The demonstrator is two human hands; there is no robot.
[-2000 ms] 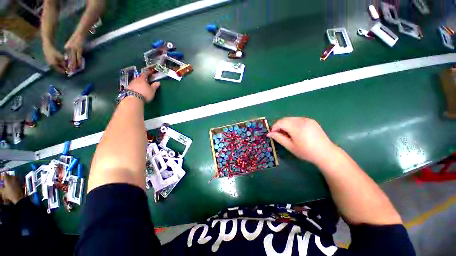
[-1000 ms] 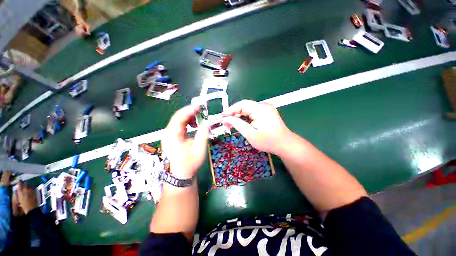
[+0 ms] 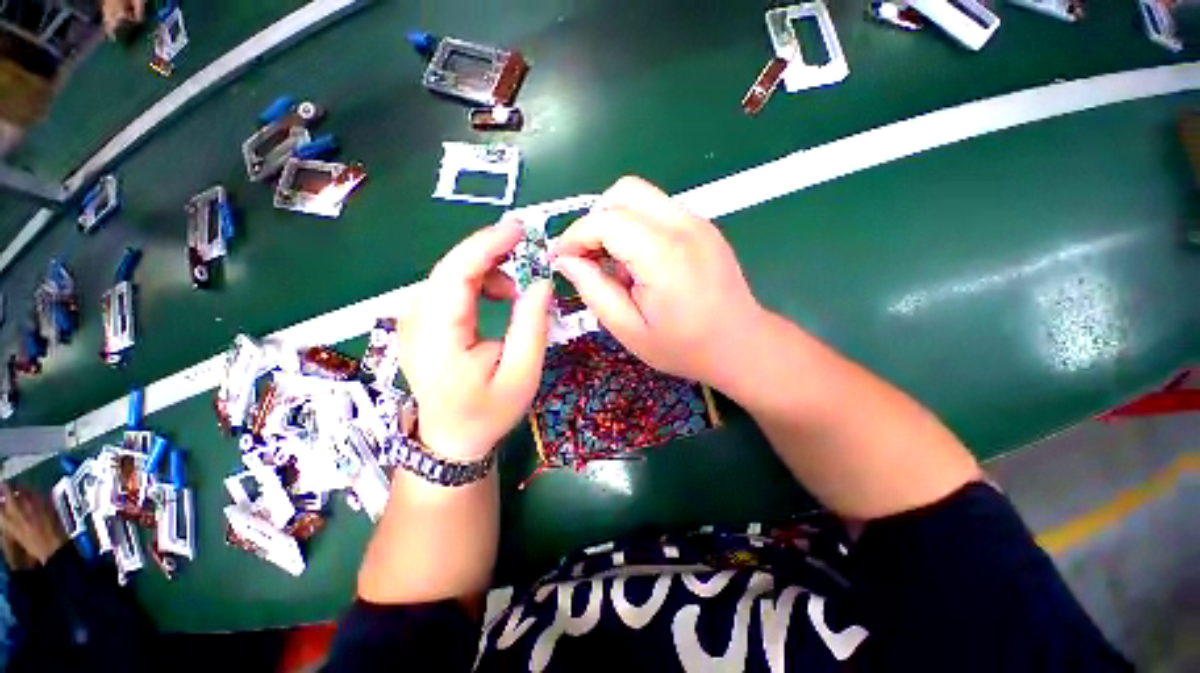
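Observation:
My left hand and my right hand meet above the far edge of the parts box. My left hand grips a white housing, with a green circuit board showing between the thumbs and fingers. My right fingertips are closed at the board; whether they pinch a small part cannot be told. Part of the housing is hidden by both hands. The parts box below holds blue-grey wired discs with tangled red lead wires.
A heap of white housings lies left of my left forearm, and a heap with blue cylinders farther left. Housings lie beyond the white strip, one pale housing nearest. A person's hand is at the left edge.
My left hand has come back from the belt and now holds a housing. My right hand has moved from the box to it. The near heap of housings looks larger, and the view has shifted.

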